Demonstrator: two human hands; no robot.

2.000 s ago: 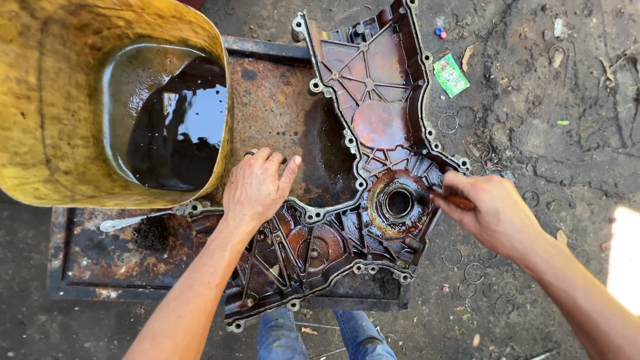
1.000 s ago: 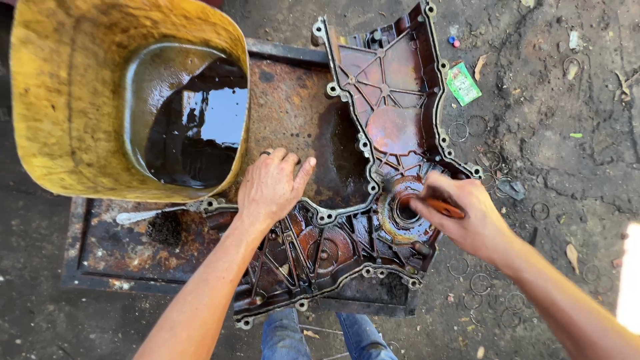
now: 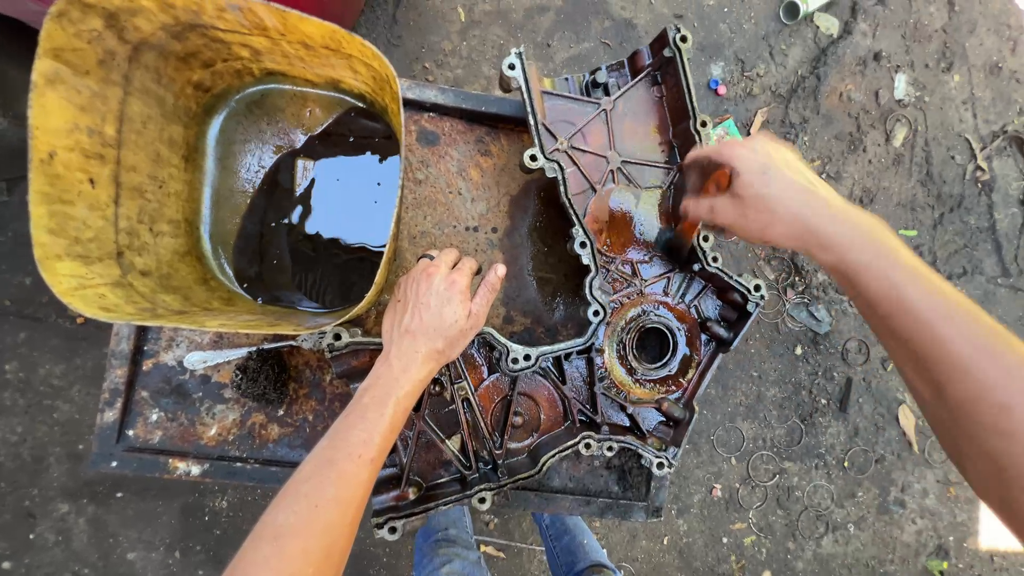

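An oily metal engine timing cover (image 3: pixel 520 412) lies with its ribbed inside up across a rusty metal tray. My left hand (image 3: pixel 436 312) rests near its inner edge, fingers spread, holding nothing; a dark ring is on one finger. Blurred by motion, my right hand (image 3: pixel 744 188) grips a brush (image 3: pixel 690 228) with an orange-brown handle, its dark bristles low over the cover's upper arm. Below the brush sits the round oily bore (image 3: pixel 652 346). To the left stands a yellow plastic container (image 3: pixel 120 168) holding dark liquid (image 3: pixel 272 240).
The rusty tray (image 3: pixel 456 184) lies under the cover and container. A metal spoon (image 3: pixel 216 356) and a dark clump (image 3: pixel 262 376) are at its left. Several thin metal rings (image 3: pixel 764 468) and a green wrapper (image 3: pixel 726 130) lie on the ground at right. My jeans (image 3: pixel 448 544) show below.
My right hand and the brush have moved from the round bore up to the cover's upper arm. My left hand stays by the inner edge.
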